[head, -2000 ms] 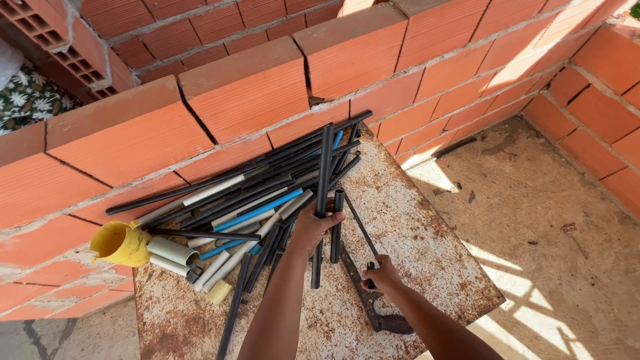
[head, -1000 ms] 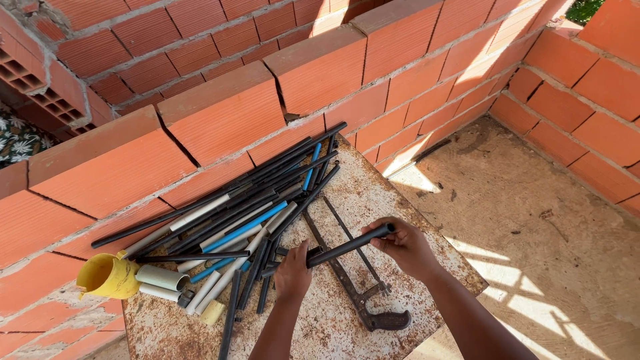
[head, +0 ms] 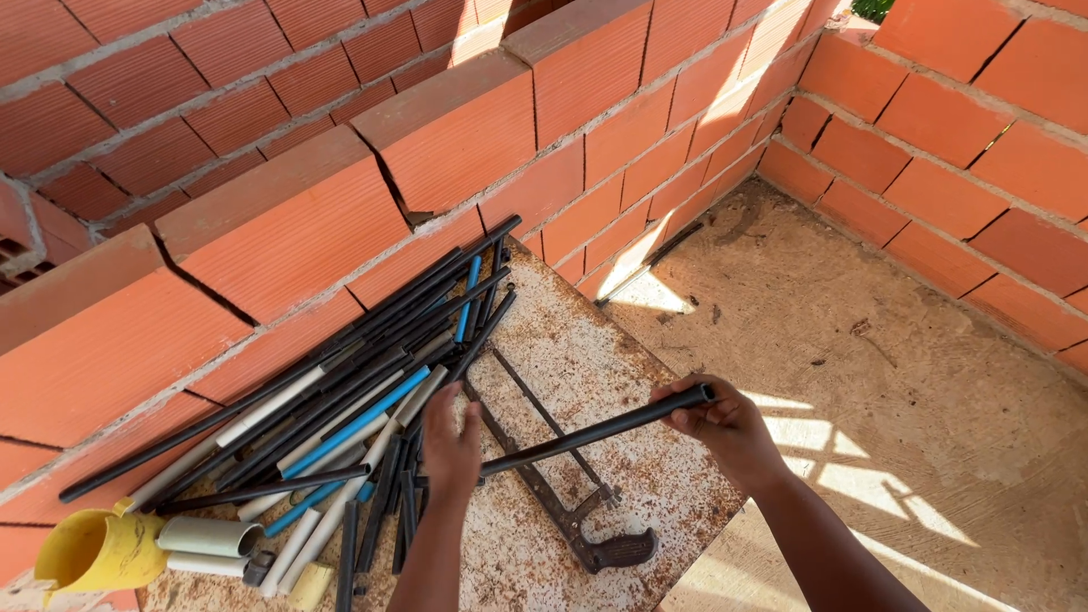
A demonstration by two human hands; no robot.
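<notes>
My right hand grips a black plastic pipe near its upper right end, whose open mouth shows. My left hand is at the pipe's lower left end, fingers raised and spread; whether it touches the pipe is hard to tell. Below the pipe a hacksaw lies on the rusty metal table top, its handle toward me. Left of my left hand is a pile of cut pipes, with black pipes, a blue pipe and a white pipe.
A yellow plastic container and short wide grey pipe pieces stand or lie at the table's left. A hollow clay brick wall runs behind the table. Another brick wall borders the concrete floor on the right.
Two seconds ago my left hand held black pipes upright and my right hand was at the hacksaw. Now my right hand holds one pipe slanted above the saw, and my left hand's fingers have opened.
</notes>
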